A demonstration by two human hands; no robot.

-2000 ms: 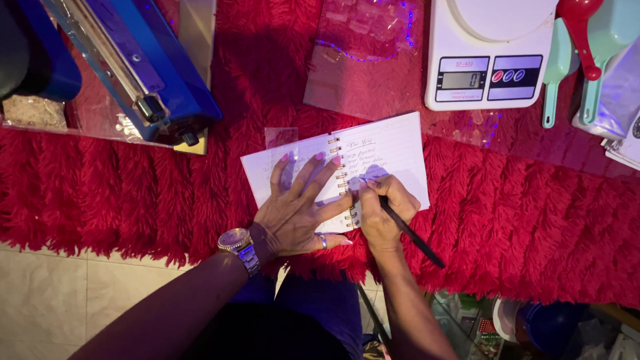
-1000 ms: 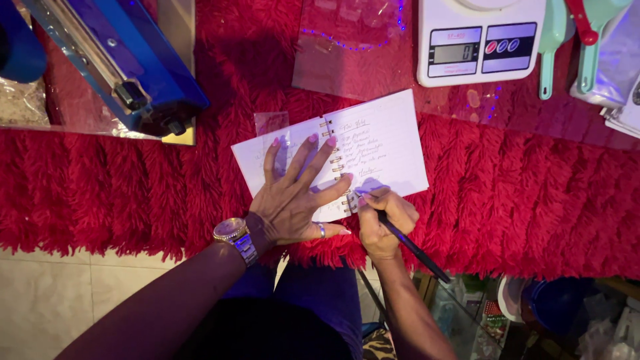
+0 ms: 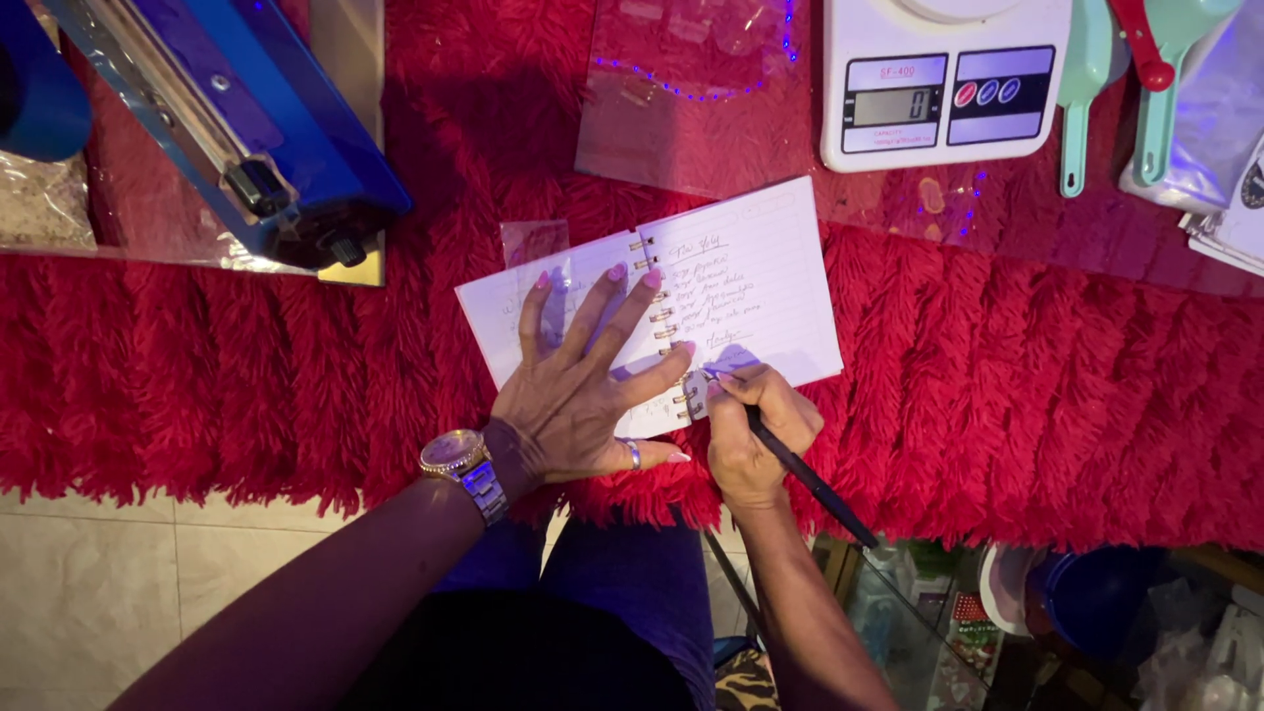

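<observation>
An open spiral-bound notebook (image 3: pixel 780 227) lies tilted on a shaggy red cover, with handwriting on both pages. My left hand (image 3: pixel 583 395) is spread flat over its left page and the spiral, fingers apart, holding nothing; a ring and a metal wristwatch (image 3: pixel 454 452) are on that arm. A small clear plastic piece (image 3: pixel 533 242) lies at the page's top edge, partly under the fingers. In my right hand (image 3: pixel 755 434) is a slim black pen (image 3: pixel 815 484), its tip at the lower part of the right page, close to the spiral.
A blue bag sealer (image 3: pixel 286 109) stands at upper left, near a bag of pale material (image 3: pixel 44 197). A white digital kitchen scale (image 3: pixel 943 89) is at upper right, beside mint-green scoops (image 3: pixel 1074 138) and a red spoon (image 3: pixel 1145 49). Clear plastic sheeting (image 3: pixel 681 118) covers part of the red cloth.
More handwritten lines show on the right page than before. My right hand has moved a little with the pen, while my left hand remains spread on the notebook.
</observation>
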